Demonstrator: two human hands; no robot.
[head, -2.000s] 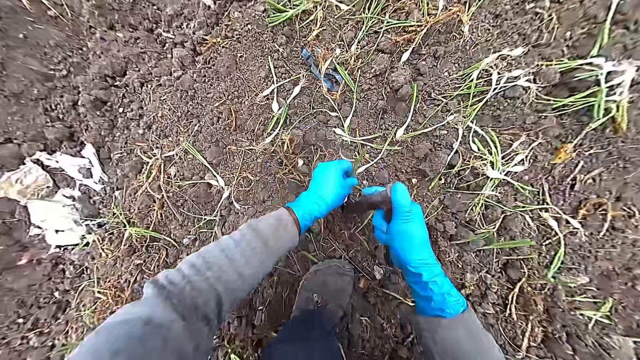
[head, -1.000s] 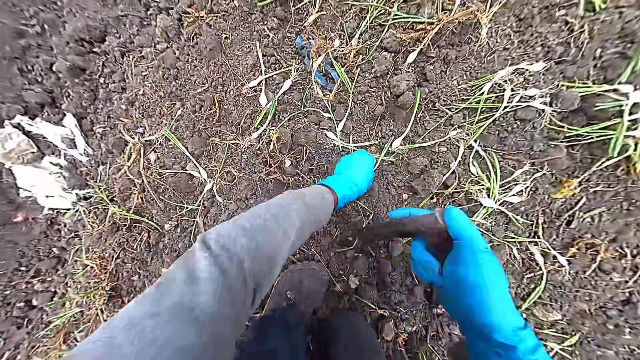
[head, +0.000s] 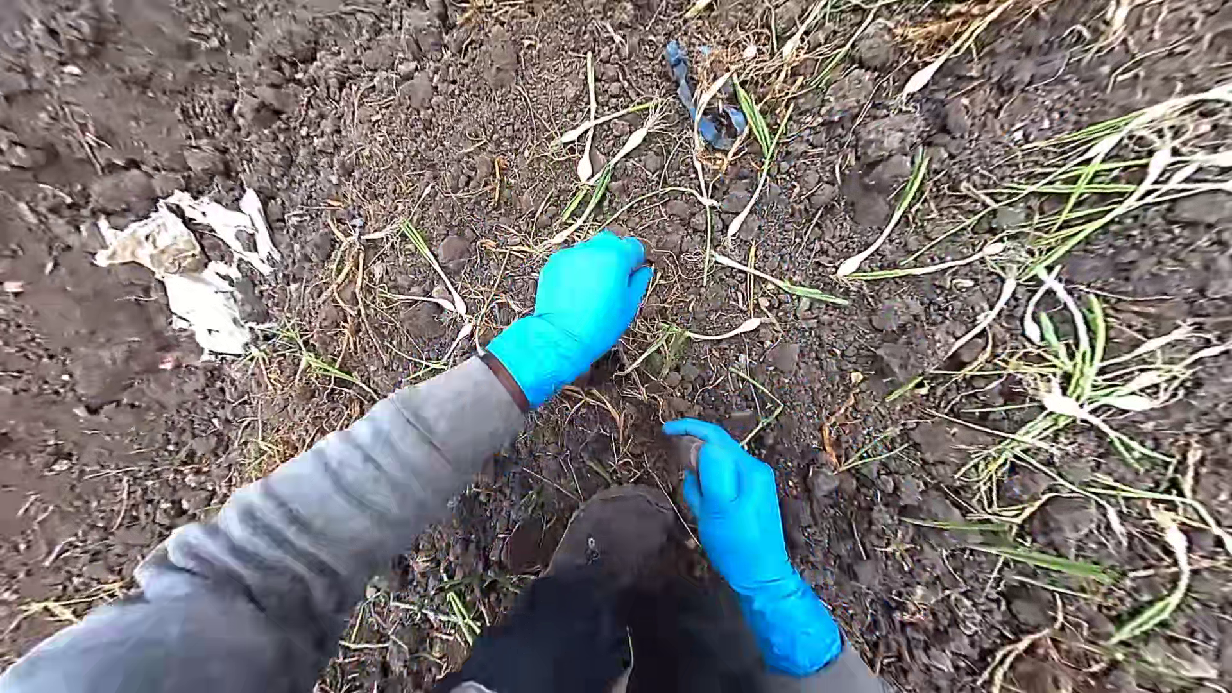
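Observation:
My left hand, in a blue glove, is closed low over the soil among dry roots; whether anything is inside its fingers is hidden. A small green plant with a pale bulb lies just to its right. Below and to the right, my right hand, also gloved in blue, is curled around a dark tool handle, of which only a bit shows. The rest of the tool cannot be made out. Uprooted bulb plants with white bulbs and green leaves lie in a loose heap at the right, and single ones lie above my left hand.
A torn white plastic scrap lies on the soil at the left. A strip of blue plastic lies near the top. My boot stands on the ground at the bottom middle, below my hands. Clods and dry roots cover the soil around.
My left hand was near the tool two seconds ago, then apart from it, and is now over the roots. The tool's long dark part, visible one second ago, is now out of sight.

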